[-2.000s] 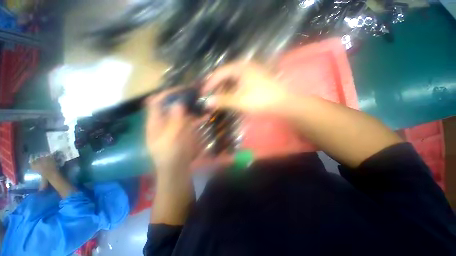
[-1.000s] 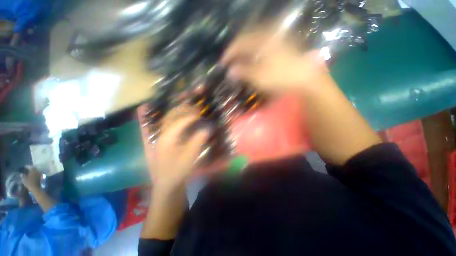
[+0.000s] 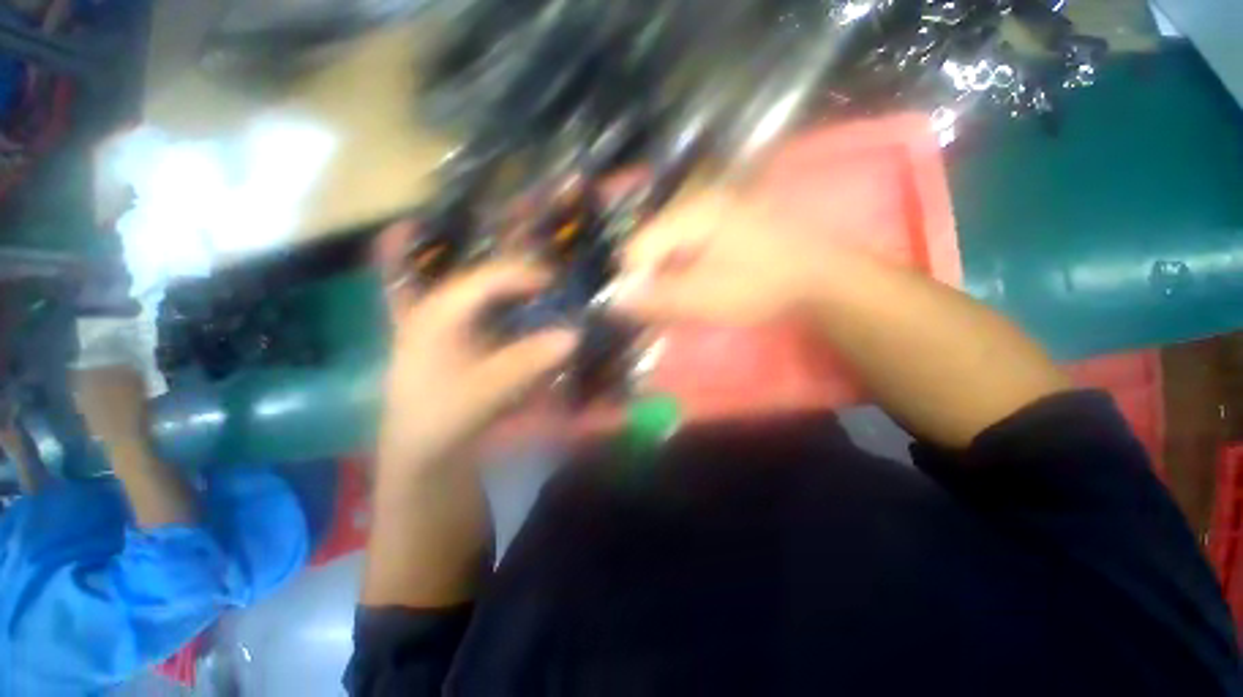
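A shallow pink-red tray (image 3: 872, 204) lies directly in front of me. Small dark parts (image 3: 593, 361) with silver glints and orange bands fill its left part, blurred. My left hand (image 3: 470, 327) is over the tray's left side, its thumb and fingers curved around something dark; blur hides whether it grips it. My right hand (image 3: 716, 259) is over the middle of the tray, fingertips together close to the left hand's dark parts; whether it holds one cannot be told. A large glossy dark heap (image 3: 586, 82) lies behind the tray.
A second silvery heap (image 3: 981, 61) lies at the back right on the green surface (image 3: 1091, 204). Tan cardboard (image 3: 361, 136), white sheets (image 3: 218, 191) and a dark cluster (image 3: 232, 334) are to the left. A person in blue (image 3: 150, 558) works at the lower left.
Since one second ago my right hand has come from the heap's edge back over the tray, near my left hand. The left hand has risen slightly. The view has shifted a little.
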